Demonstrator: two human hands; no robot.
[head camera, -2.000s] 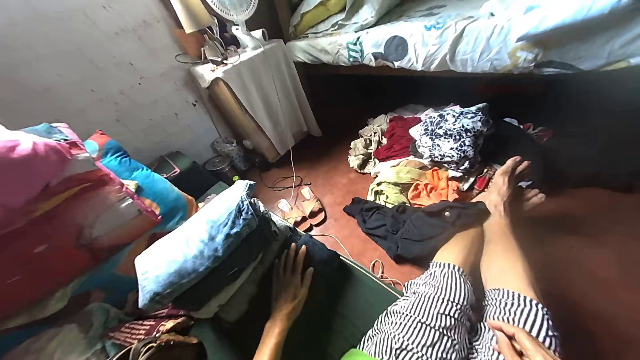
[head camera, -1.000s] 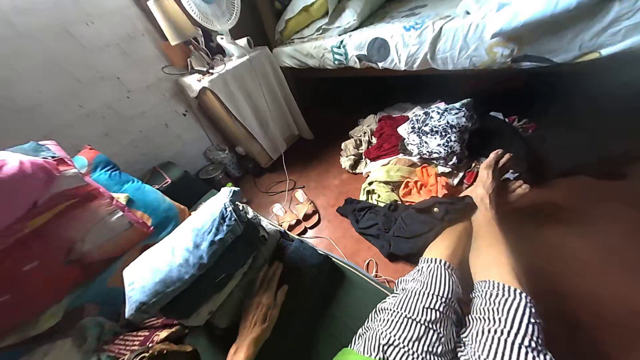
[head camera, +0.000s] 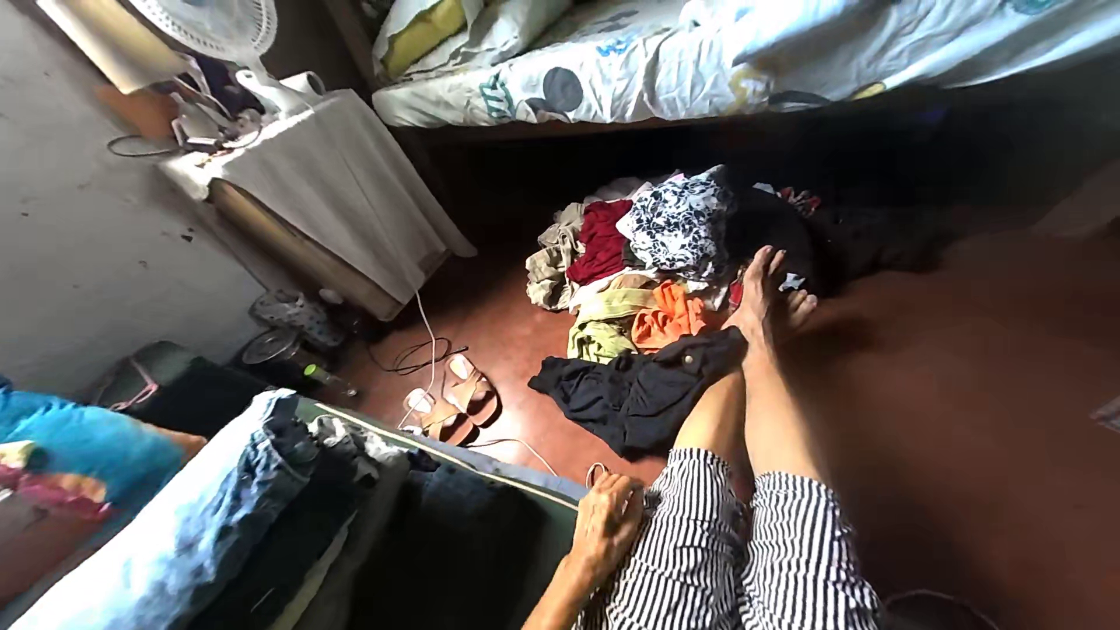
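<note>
My left hand (head camera: 608, 516) is at the edge of the dark green surface, its fingers curled down beside the striped shorts (head camera: 687, 534); whether they grip anything is hidden. My right hand is out of view. Left of my left hand, a stack of folded denim (head camera: 197, 516) lies on the green surface (head camera: 542, 525). Black garment (head camera: 639, 394) is spread on the floor by my feet. Behind it lie a light green garment (head camera: 604, 324), an orange one (head camera: 669, 317), a dark red one (head camera: 601, 241) and a black-and-white patterned one (head camera: 678, 223).
Brown sandals (head camera: 455, 402) and a cable (head camera: 429, 350) lie on the red floor. A cloth-covered table (head camera: 341, 192) holds a white fan (head camera: 219, 26). A bed with a patterned sheet (head camera: 604, 79) stands at the back. Blue pillow (head camera: 87, 446) is at the far left.
My left hand has left the denim stack and moved right, to the green surface's edge beside my thigh. My right hand, seen on my lap two seconds ago, is out of view.
</note>
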